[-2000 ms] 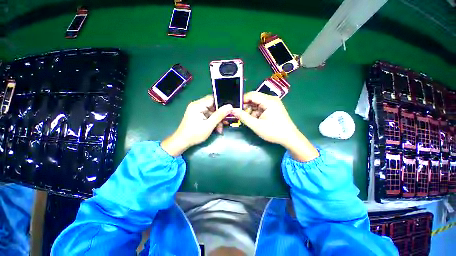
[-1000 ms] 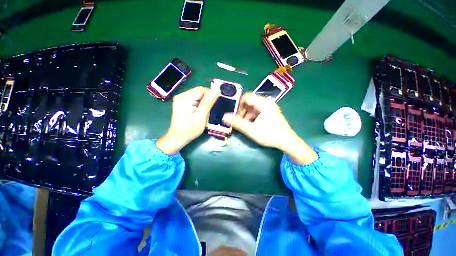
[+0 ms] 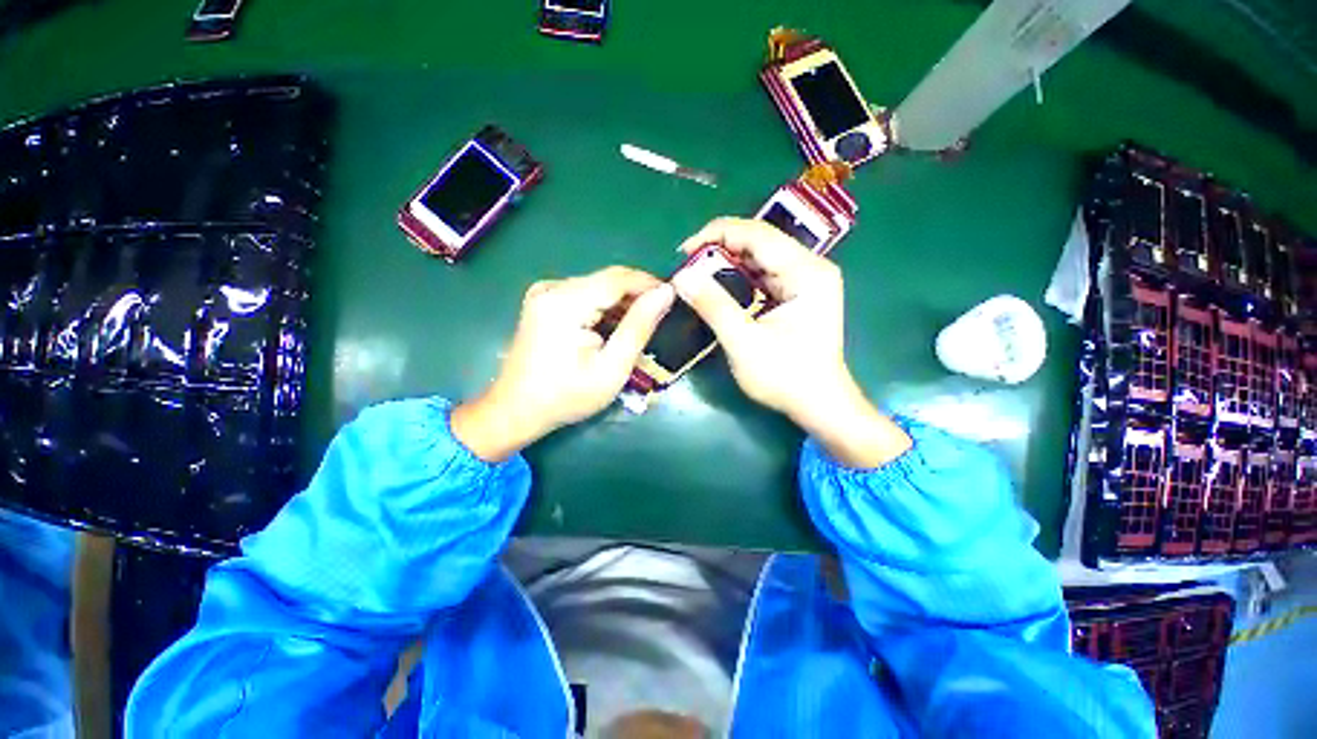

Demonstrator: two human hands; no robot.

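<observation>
A phone subassembly (image 3: 679, 341) with a dark screen, pale frame and red edge is held tilted above the green worktop. My left hand (image 3: 571, 347) grips its left side with thumb and fingers. My right hand (image 3: 773, 318) grips its upper right end, the thumb on its face. The fingers cover much of the unit. Another phone unit (image 3: 805, 220) with an orange flex tab lies just behind my right hand. One more unit (image 3: 835, 107) lies beyond it.
A phone unit (image 3: 467, 192) lies at left, a thin pale tool (image 3: 650, 158) beyond my hands. A black blister tray (image 3: 159, 332) is at left, a loaded tray (image 3: 1206, 347) at right, with a white round item (image 3: 992, 341) near it. A metal bar (image 3: 997, 72) slants in from above.
The held unit has turned from upright to slanted, its top end now toward the upper right. My right hand has closed on that end. The pale tool came into view after the first frame.
</observation>
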